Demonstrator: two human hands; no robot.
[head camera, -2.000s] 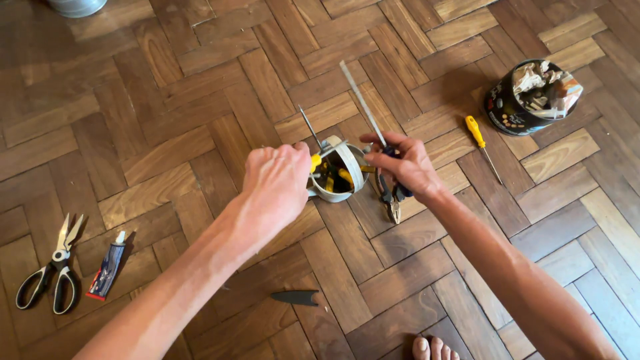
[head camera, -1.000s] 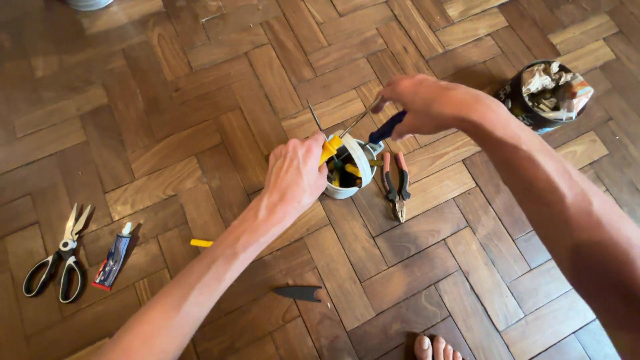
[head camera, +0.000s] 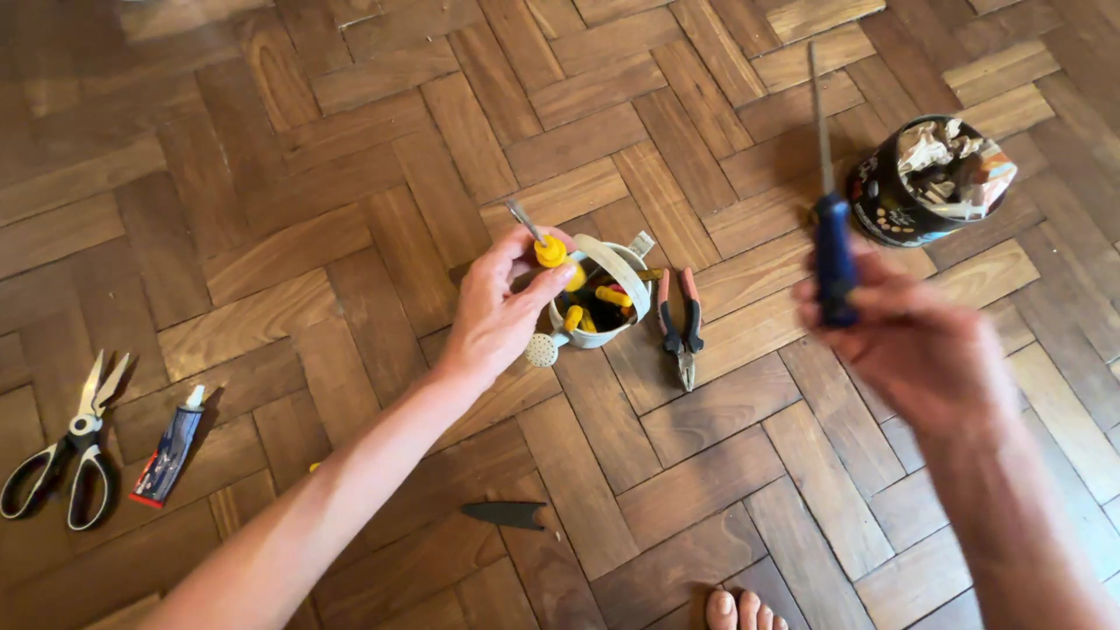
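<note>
My left hand grips a yellow-handled screwdriver, its metal shank pointing up and left, beside the rim of a small pale watering can. Inside the can lie several yellow-handled things, partly hidden. Right of the can, pliers with red and dark handles lie on the floor, jaws toward me. My right hand, slightly blurred, holds a long thin metal tool by its dark blue handle, tip up, over the floor left of a black tub.
The black tub holds crumpled paper. Scissors and a blue and red tube lie at the left on the parquet floor. A dark pointed piece lies near the front, with a bare foot at the bottom edge.
My right hand has moved right, away from the watering can, with the blue-handled tool in it. My left hand stays beside the can. The yellow screwdriver seen on the floor near the tub earliest is gone from there.
</note>
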